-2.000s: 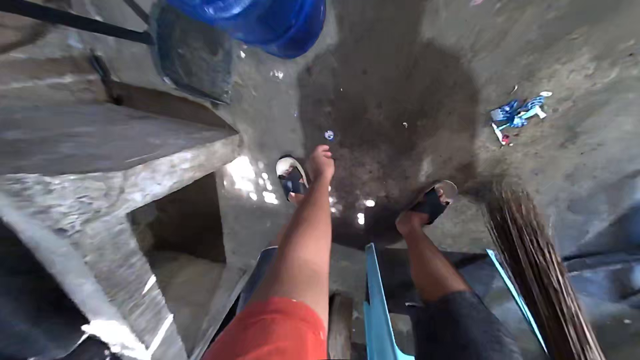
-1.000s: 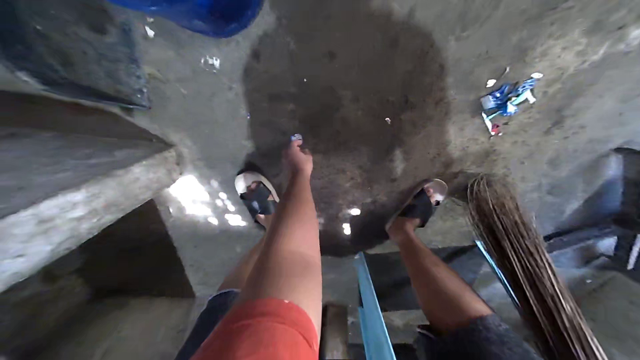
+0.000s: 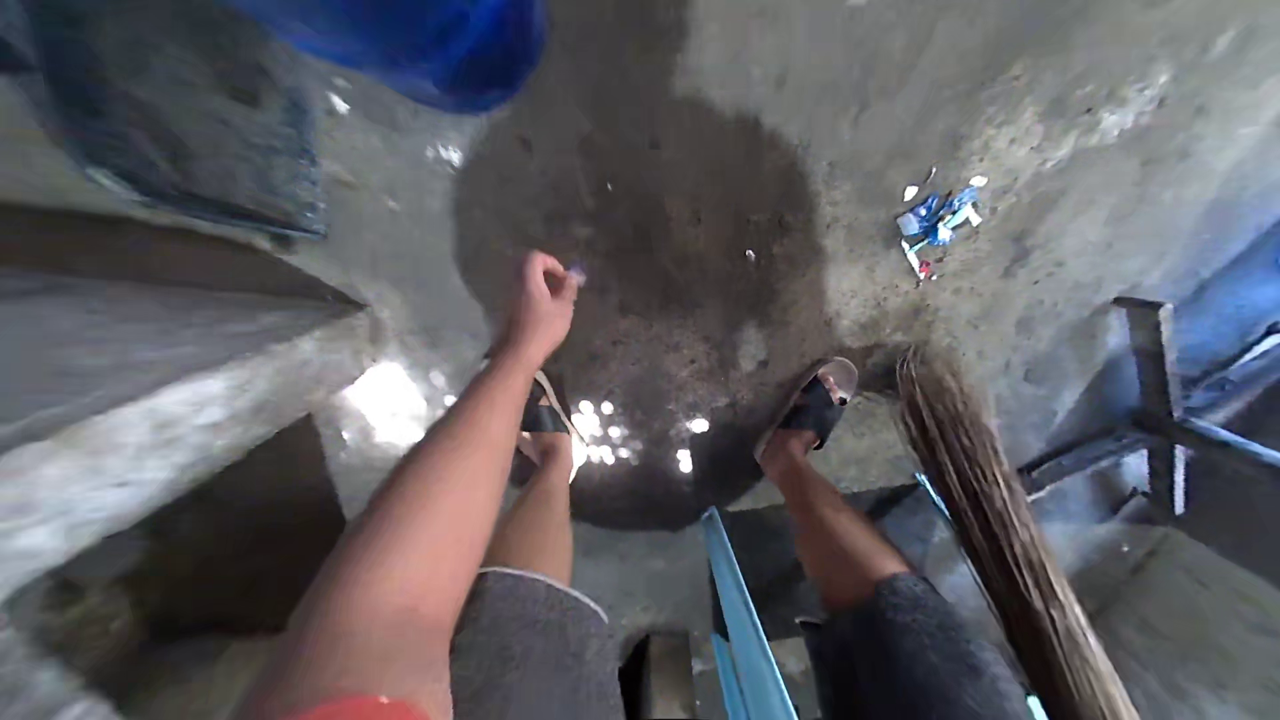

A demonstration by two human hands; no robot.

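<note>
My left hand reaches out over the damp concrete floor, its thumb and finger pinched on a small pale purplish scrap. The scrap is too small to name more exactly. My right hand is outside the view. At the right, a broom of thin brown sticks slants from the bottom edge, bristle tips near my right sandal; its handle end is hidden. A little heap of blue, white and red litter lies on the floor beyond the broom tips.
A blue plastic container stands at the top left, beside a dark, worn pan-like container. A concrete ledge juts in from the left. Light blue bars rise between my legs. Dark frame legs stand at the right.
My left arm has swung from upright to a slant, with the hand still out over the floor. The view has shifted somewhat. The litter heap looks the same.
</note>
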